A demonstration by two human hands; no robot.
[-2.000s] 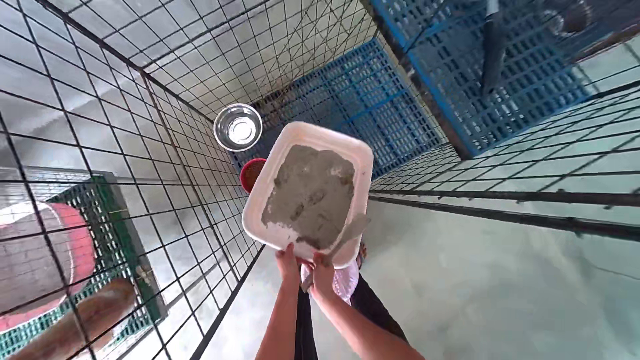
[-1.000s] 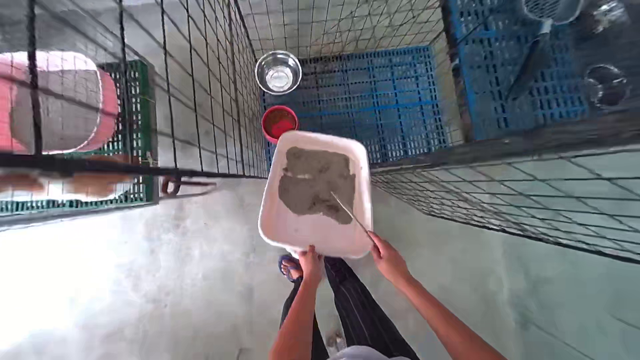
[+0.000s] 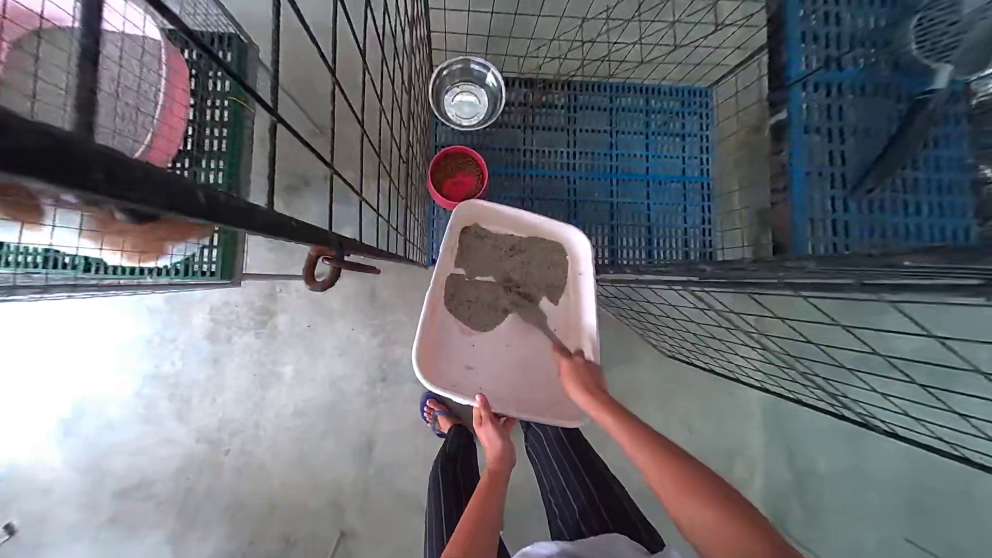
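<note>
A pale pink plastic litter tray (image 3: 504,360) lies slightly tilted in the middle of the view, with grey granular litter (image 3: 508,267) heaped in its far half. My left hand (image 3: 494,438) grips the tray's near rim, thumb on top. In my right hand (image 3: 580,377), above the tray's right side, is the handle of a scoop (image 3: 535,316), whose blade is partly in the litter. Beyond the tray's far left corner stands a pink bowl (image 3: 457,177) of brown kibble, and behind it a stainless steel bowl (image 3: 466,93).
Wire cage panels (image 3: 814,341) flank the tray, over blue slatted flooring (image 3: 604,167). A rusty latch (image 3: 322,269) juts from the left cage frame. Further left, an orange and white furry animal (image 3: 132,236) lies by a pink litter basin (image 3: 177,101). A dark-handled slotted scoop (image 3: 899,139) is at upper right.
The litter, spread over most of the tray two seconds ago, now sits in its far half. My right hand has left the near rim and works the scoop over the right side. The view has turned.
</note>
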